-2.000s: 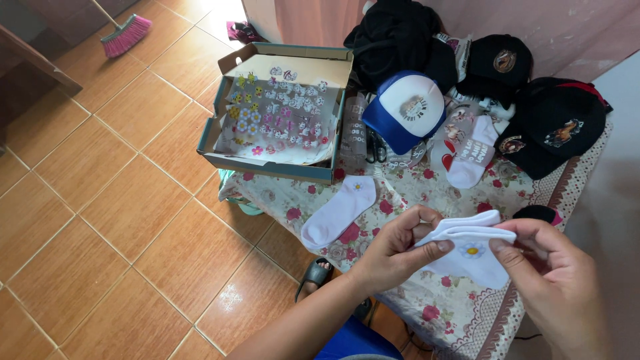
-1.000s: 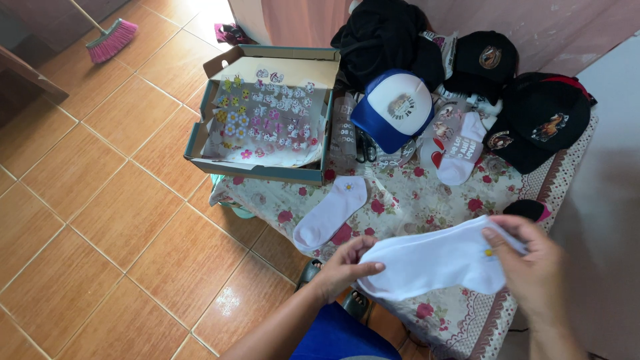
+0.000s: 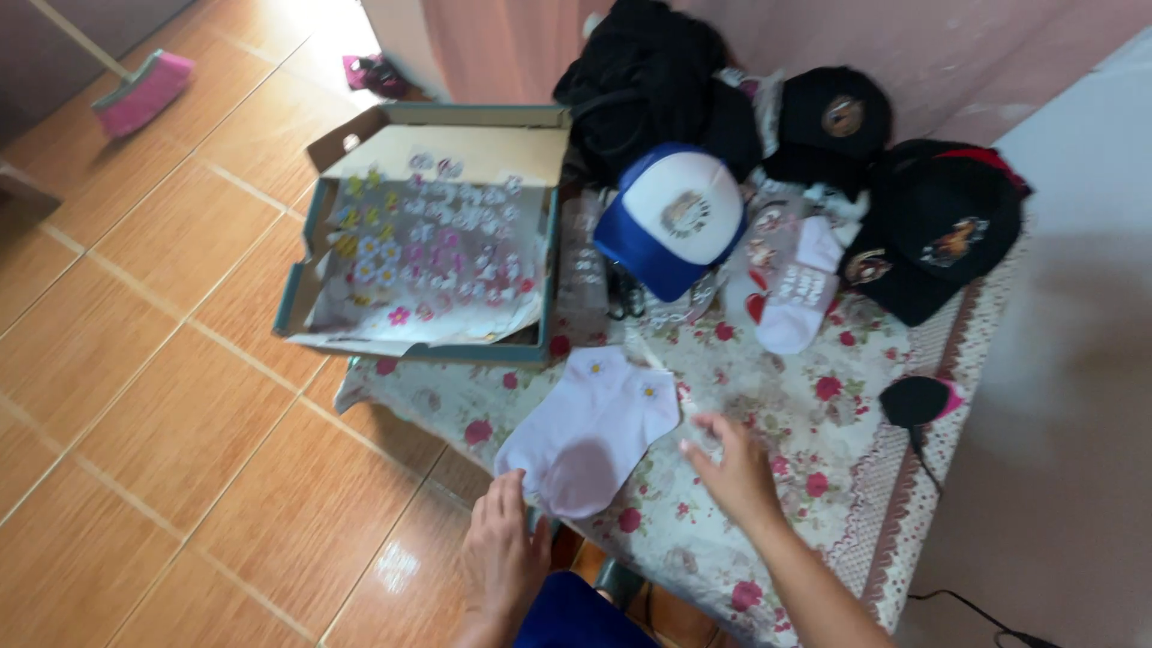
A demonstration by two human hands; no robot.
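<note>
Two white socks [image 3: 589, 423], each with a small daisy motif near its cuff, lie overlapping on the floral tablecloth [image 3: 720, 558] near the front edge. My left hand [image 3: 506, 540] is by the toe end of the socks, its fingertips at their edge; whether it touches them is unclear. To the right of the socks, my right hand [image 3: 733, 463] hovers with fingers apart and nothing held. Behind the socks stands an open cardboard box [image 3: 418, 349] holding clear sheets of flower and character stickers or transfers [image 3: 441, 243].
Behind are a blue and white cap [image 3: 675, 216], black caps [image 3: 832, 121] [image 3: 949, 225], black fabric [image 3: 639, 81] and a printed white sock [image 3: 796, 301]. A black and pink corded device [image 3: 916, 400] lies at the right edge. A pink broom [image 3: 144, 90] stands on the tiled floor.
The white sock or socks held in both hands one second ago have been laid on the table, overlapping the sock lying there before. Both hands have let go, and my right hand has moved left.
</note>
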